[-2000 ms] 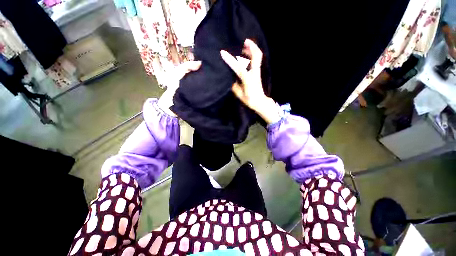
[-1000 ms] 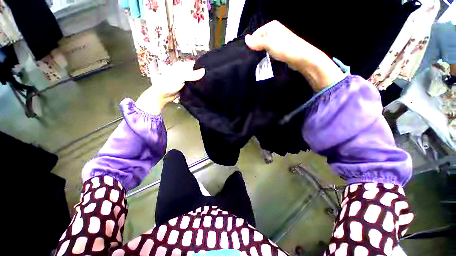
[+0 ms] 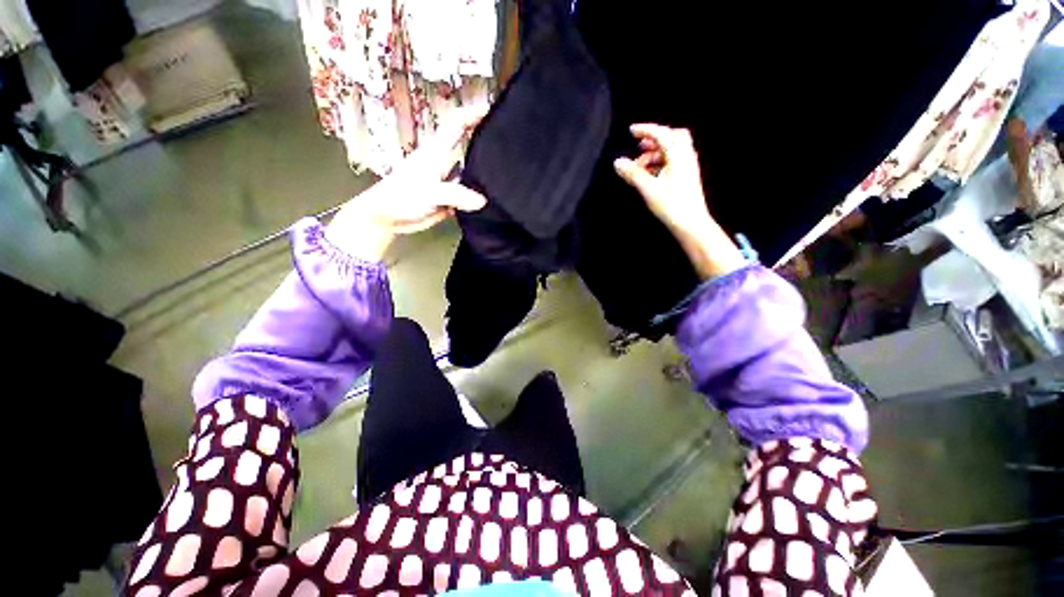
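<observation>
A black garment [image 3: 543, 140] hangs in front of me, gathered and narrow, with a lower part dangling over the floor. My left hand [image 3: 426, 192] grips its left edge, thumb in front and the other fingers partly hidden at the cloth. My right hand [image 3: 667, 169] is to the right, away from that edge, in front of more black hanging cloth [image 3: 793, 93]. Its fingers are curled with a gap at the tips. I cannot tell whether something sits in its palm. A pale blue band [image 3: 744, 251] shows at the right wrist.
Floral garments [image 3: 397, 70] hang behind at the left, and others [image 3: 933, 140] at the right. Black cloth [image 3: 70, 432] lies at the far left. A carton [image 3: 181, 76] stands upper left. Thin rack bars [image 3: 222, 259] run low over the floor. A grey box [image 3: 916, 356] is at right.
My right hand has let go of the garment's upper edge and moved lower, off it. The spread cloth has narrowed and hangs down. The white label is out of sight. My left hand still holds on.
</observation>
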